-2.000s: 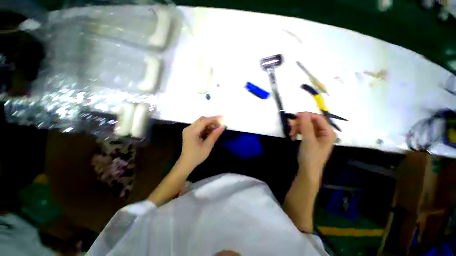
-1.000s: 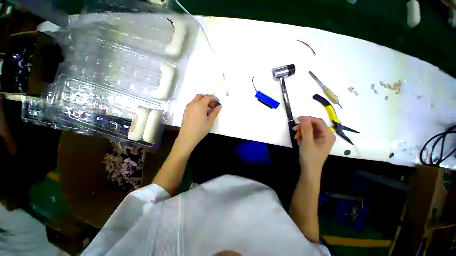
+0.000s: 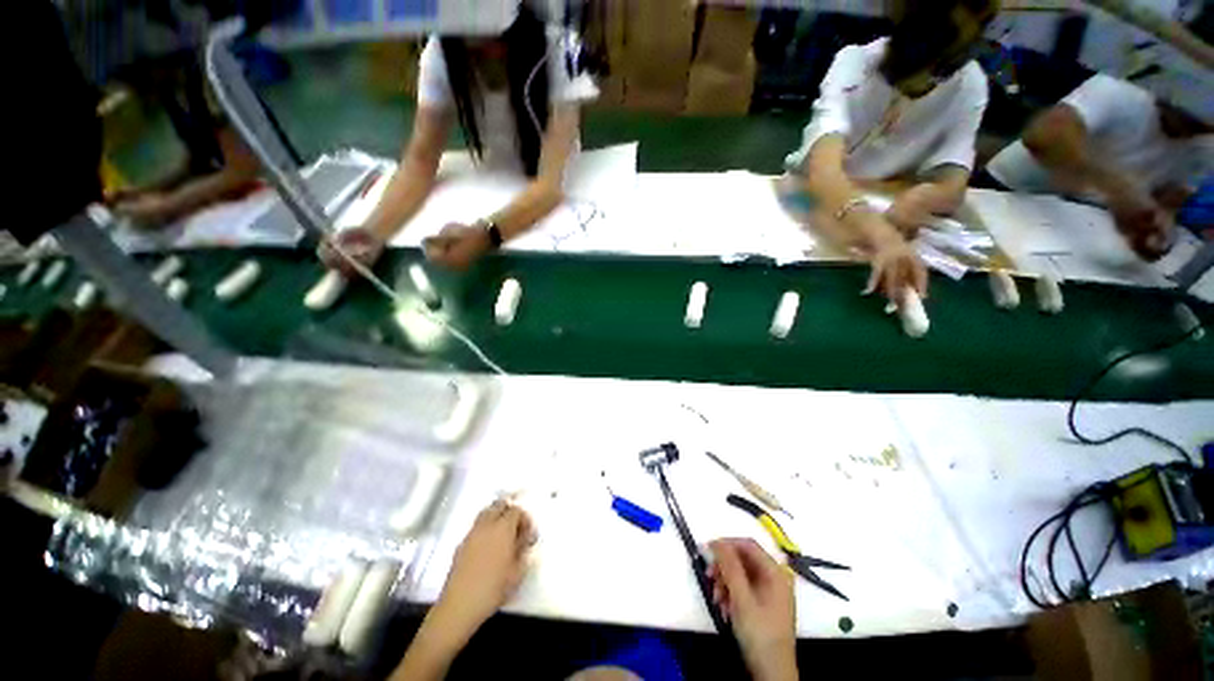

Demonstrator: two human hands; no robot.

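My left hand [image 3: 493, 548] rests low over the white bench [image 3: 586, 439], fingers bent close together; anything under or between them is hidden. My right hand [image 3: 754, 592] is at the black handle of the silver-headed hammer [image 3: 659, 458], thumb and fingers near each other; whether they grip the handle is unclear. The hammer lies with its head away from me. A blue battery [image 3: 636, 514] with a thin wire lies between my hands, left of the hammer. Yellow-and-black pliers [image 3: 786, 543] and a slim tan tool [image 3: 748, 484] lie right of the hammer.
A clear tray [image 3: 286, 459] with off-white housings [image 3: 422, 495] is at left. A green conveyor belt [image 3: 612, 326] carries several white housings beyond the bench. Several people sit opposite, hands near the belt. A yellow-and-blue soldering station [image 3: 1156, 512] with black cables is at right. Tiny tan parts [image 3: 865, 463] lie beyond the pliers.
The view has tilted up, bringing the belt and people opposite into sight. My left hand moved onto the bench from its front edge. My right hand stays by the hammer handle.
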